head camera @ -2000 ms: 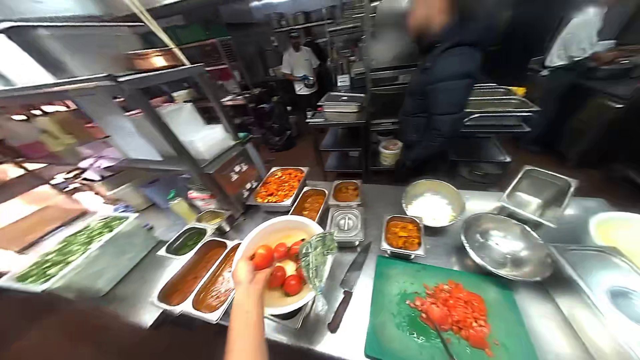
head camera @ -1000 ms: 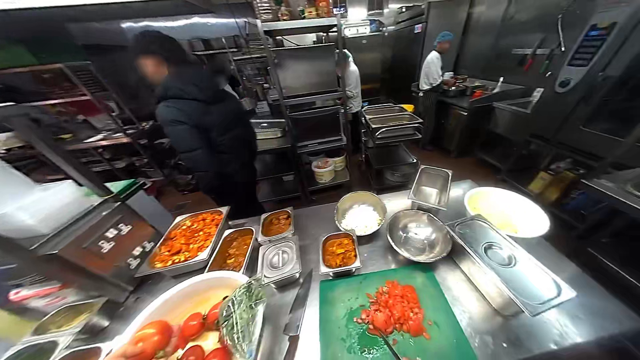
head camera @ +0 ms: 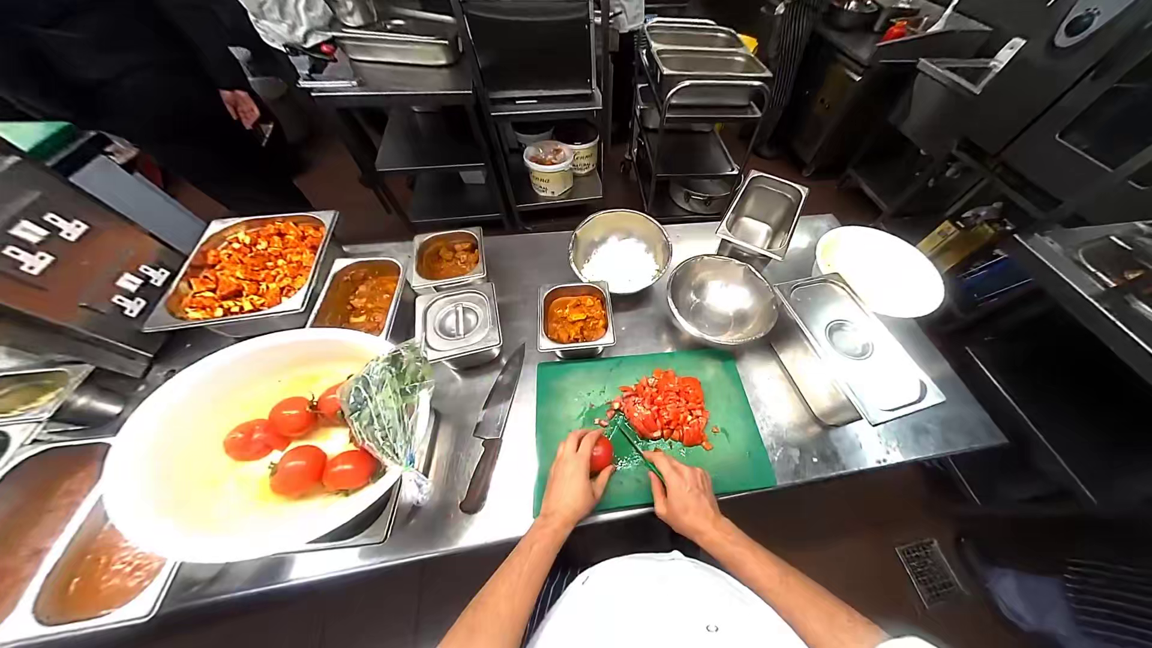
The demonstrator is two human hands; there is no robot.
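On the green cutting board [head camera: 558, 387], my left hand [head camera: 574, 477] grips a whole red tomato [head camera: 601, 454] near the board's lower left. My right hand [head camera: 681, 490] is closed around the handle of a small knife [head camera: 634, 443], whose blade points up and left beside the tomato. A pile of chopped tomato [head camera: 668, 409] lies just beyond both hands. Left of the board, a large chef's knife [head camera: 497, 418] rests on the steel table. A wide white bowl [head camera: 180, 396] holds several whole tomatoes [head camera: 298, 470] and a plastic-wrapped bunch of herbs [head camera: 389, 396].
Behind the board stand a small pan of orange curry [head camera: 577, 319], a lidded steel pan [head camera: 459, 322], a bowl of white food [head camera: 621, 259] and an empty steel bowl [head camera: 723, 300]. A long lidded pan [head camera: 850, 342] is at right. A person [head camera: 135, 90] stands beyond the table at left.
My left hand has come from the white bowl to the cutting board with a tomato. My right hand is now visible on the small knife. The view has swung right, then down.
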